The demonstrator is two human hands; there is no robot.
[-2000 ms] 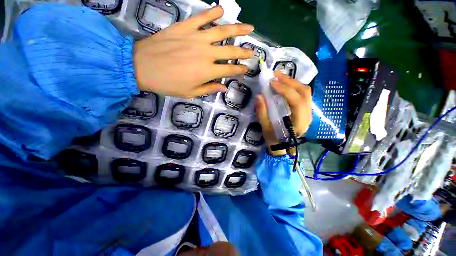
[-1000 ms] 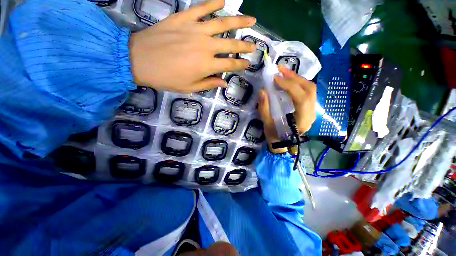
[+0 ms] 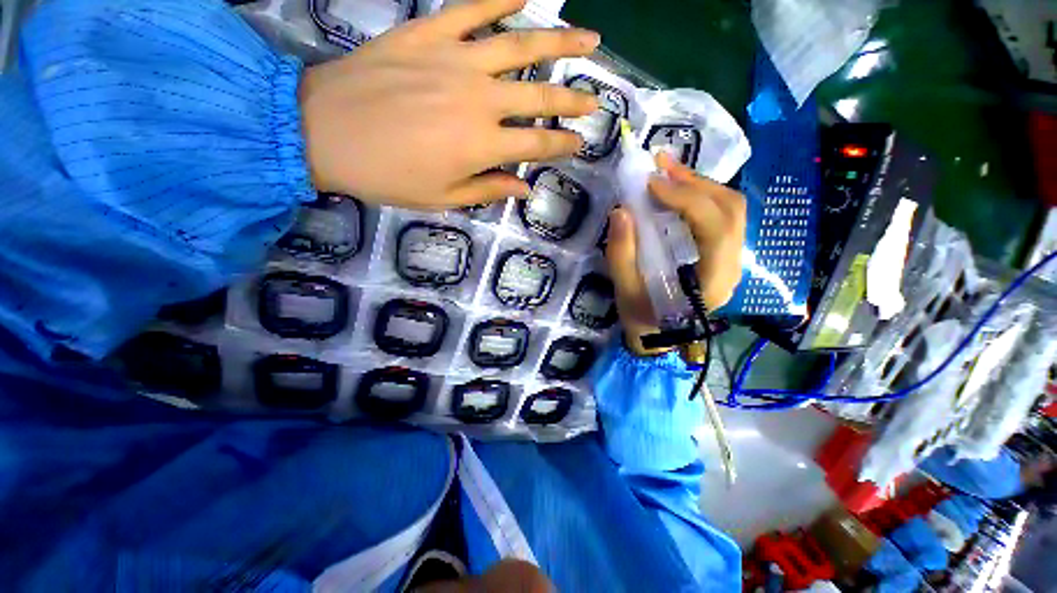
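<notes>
A whitish plastic tray (image 3: 469, 226) holds rows of black rounded-square housings with pale centres. My right hand (image 3: 684, 249) is closed around a white translucent dispensing syringe (image 3: 657, 232). Its pale-yellow tip is at the right edge of a housing (image 3: 593, 116) near the tray's far right end. Whether the tip touches cannot be told. The syringe's black fitting lies near my right wrist. My left hand (image 3: 435, 110) lies palm down over the upper tray, fingers spread, holding nothing; its fingertips reach the left side of that housing and it hides several pockets.
To the right are a blue perforated panel (image 3: 779, 232), a black controller box (image 3: 852, 232) with a red lit display, and a looped blue hose (image 3: 916, 392). Crumpled clear film (image 3: 817, 41) lies at the top. Stacked whitish trays (image 3: 985, 371) and red bins (image 3: 788, 562) are at the lower right.
The syringe tip has moved from the top of the same housing down along its right edge, and my right hand has shifted slightly right. My left hand stays nearly in place.
</notes>
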